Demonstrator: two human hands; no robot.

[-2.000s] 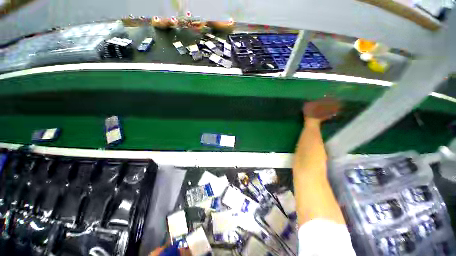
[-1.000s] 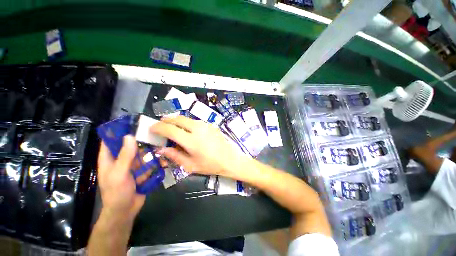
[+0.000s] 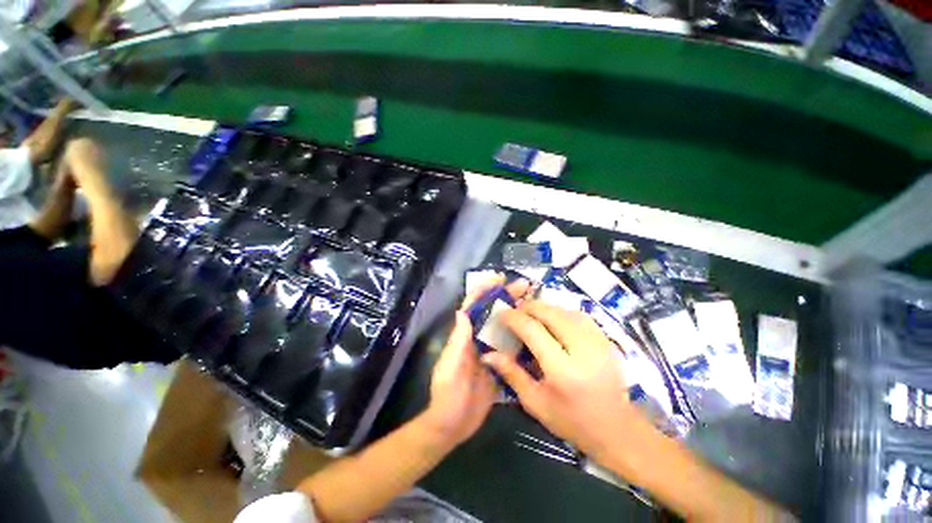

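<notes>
My left hand [image 3: 462, 380] holds a part-assembled phone [image 3: 495, 325], a blue rim around a pale board, over the dark mat. My right hand [image 3: 572, 370] is on the same phone, with its fingertips on the pale board; whether they grip it is partly hidden. Board assemblies [image 3: 680, 342] with white and blue ends lie piled beside and behind my right hand. One board [image 3: 776, 366] lies apart at the pile's right. Thin silver tweezers, by their look, [image 3: 547, 446] lie on the mat below my hands.
A black blister tray [image 3: 358, 209] is at left, one blue housing [image 3: 213, 153] in its far corner. A clear tray [image 3: 864, 409] is at right. Part-assembled phones [image 3: 530, 161] lie on the green belt [image 3: 613, 112]. Another person's arms [image 3: 97, 204] are at far left. A cardboard box [image 3: 184, 434] is below.
The view has turned left. The blue housing and pale board, held apart before, are now together between my hands. The other person's arms have come into view.
</notes>
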